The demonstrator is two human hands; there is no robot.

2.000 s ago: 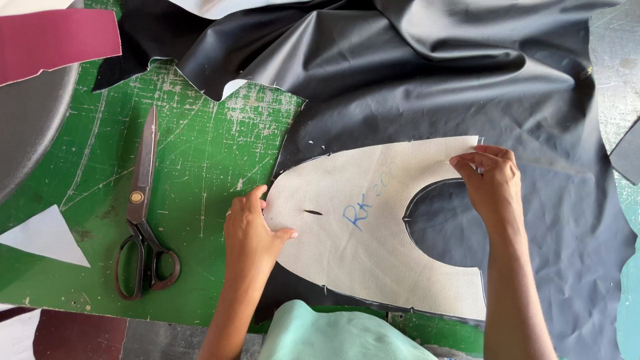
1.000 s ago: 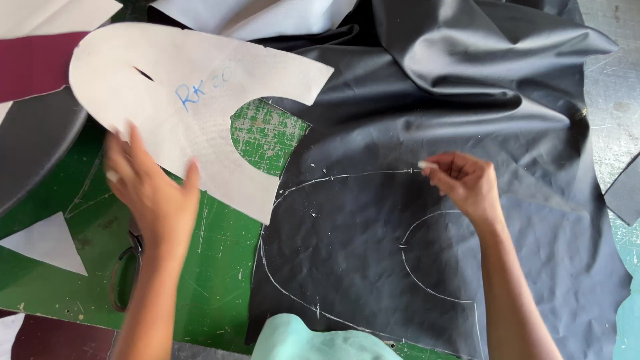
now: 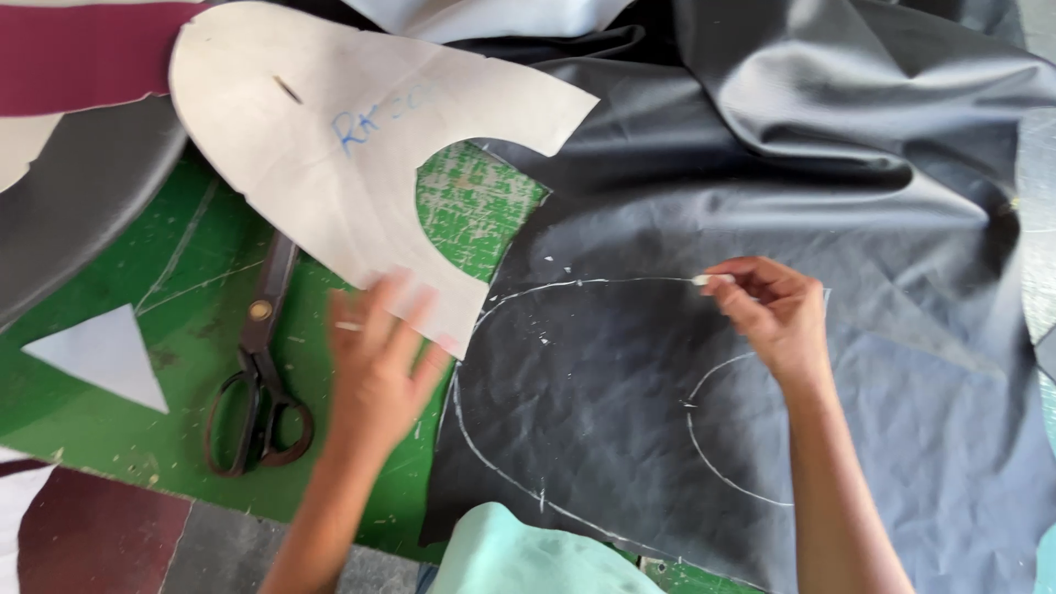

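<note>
A piece of white chalk (image 3: 703,280) is pinched in my right hand (image 3: 771,309), its tip at a white outline on the black leather-like sheet (image 3: 594,412). The outline is a large curve with a smaller arc inside and short tick marks. My left hand (image 3: 384,355), blurred, has spread fingers over the lower edge of a pale U-shaped pattern piece (image 3: 272,140), which bears blue handwriting and a small slot. Whether the fingers touch it I cannot tell. Left of that hand lie dark-handled tailor's shears (image 3: 260,363), their blades partly under the pattern piece.
The green worktable (image 3: 82,412) is scratched. A pale triangular scrap (image 3: 103,356) lies at the left. Maroon material (image 3: 82,58) and a dark rounded object (image 3: 99,206) are at the upper left. Thick folds of the black sheet rise at the upper right.
The pattern piece has moved from the black sheet to the upper left, uncovering the chalk outline. My left hand let go of its rounded end and, since the last frame, has moved right. My right hand stays near the line.
</note>
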